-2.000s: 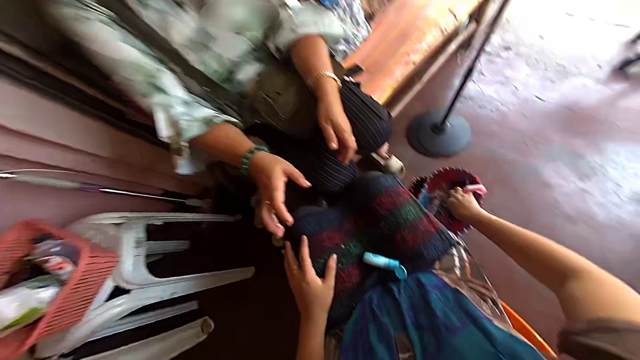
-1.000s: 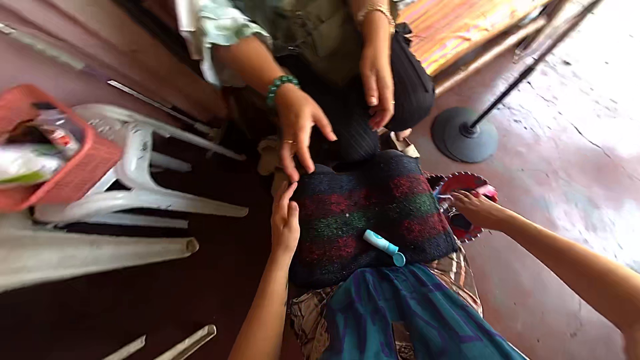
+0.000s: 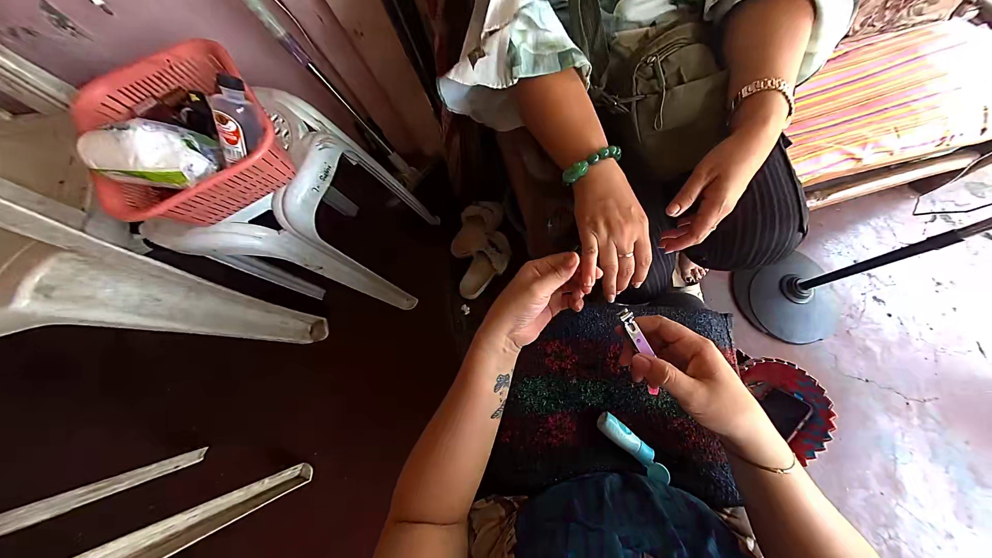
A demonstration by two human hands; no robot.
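Note:
My left hand (image 3: pixel 540 297) meets the fingertips of another person's hand (image 3: pixel 614 225), its thumb and fingers around one finger there. That hand wears a green bead bracelet (image 3: pixel 591 164) and a ring. In my right hand (image 3: pixel 686 370) is a nail clipper (image 3: pixel 638 341) with a pink and purple lever, its metal jaws pointing up toward the person's fingertips but apart from them. The person's other hand (image 3: pixel 707 190) hangs loose to the right. On my lap lies a dark patterned cloth (image 3: pixel 554 395), with a light blue tube (image 3: pixel 626 437) on it.
A red basket (image 3: pixel 806 380) with a phone (image 3: pixel 785 413) stands right of my lap. At left, a pink plastic basket (image 3: pixel 263 167) holding a bottle and packs sits on a white plastic chair (image 3: pixel 310 186). A round stand base (image 3: pixel 794 298) and a striped bench (image 3: pixel 891 101) are at right.
My right hand has come from the red basket to above the cloth, now with the nail clipper. My left hand has closed on the other person's finger. The view has shifted.

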